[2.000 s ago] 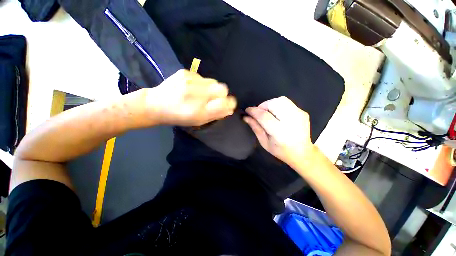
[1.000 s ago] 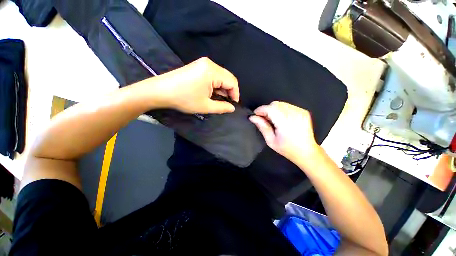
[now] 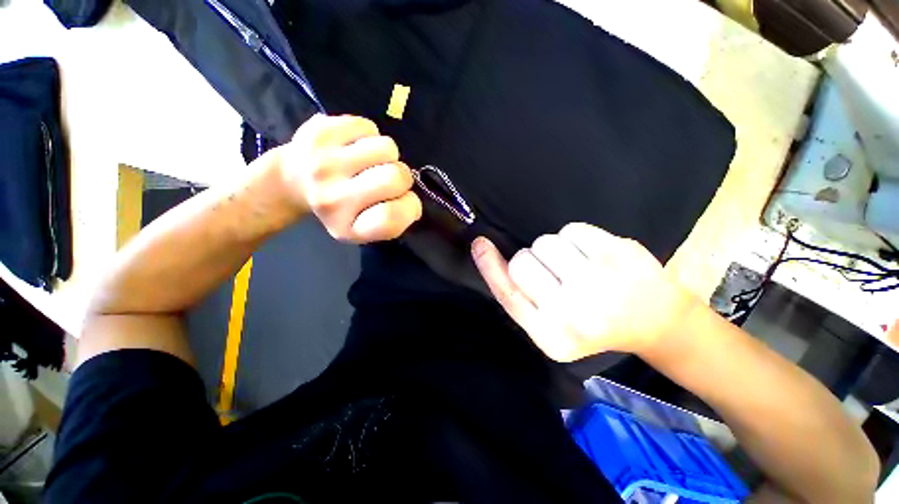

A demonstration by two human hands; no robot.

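Note:
A large black body panel (image 3: 582, 118) with rounded corners lies over the tabletop in front of me, with a small yellow-tan tag (image 3: 398, 100) on it. A dark zippered gusset strip (image 3: 212, 59) runs from the upper left down to my left hand. My left hand (image 3: 360, 182) is a closed fist around the strip. A short loop of zipper (image 3: 446, 191) sticks out between my hands. My right hand (image 3: 577, 285) is at the seam edge right of the loop, index finger extended, the other fingers curled. Its palm side is hidden.
A finished pouch (image 3: 30, 172) with a zipper edge lies at the far left. The sewing machine's white body (image 3: 838, 167) stands at the right, with black wires (image 3: 838, 258) at its base. A blue bin (image 3: 656, 453) is below the table's front edge. The pale tabletop (image 3: 94, 118) shows at left.
My left hand has closed into a fist and moved slightly left. A zipper loop now shows between the hands. My right hand has moved lower, its index finger now extended. The view has shifted.

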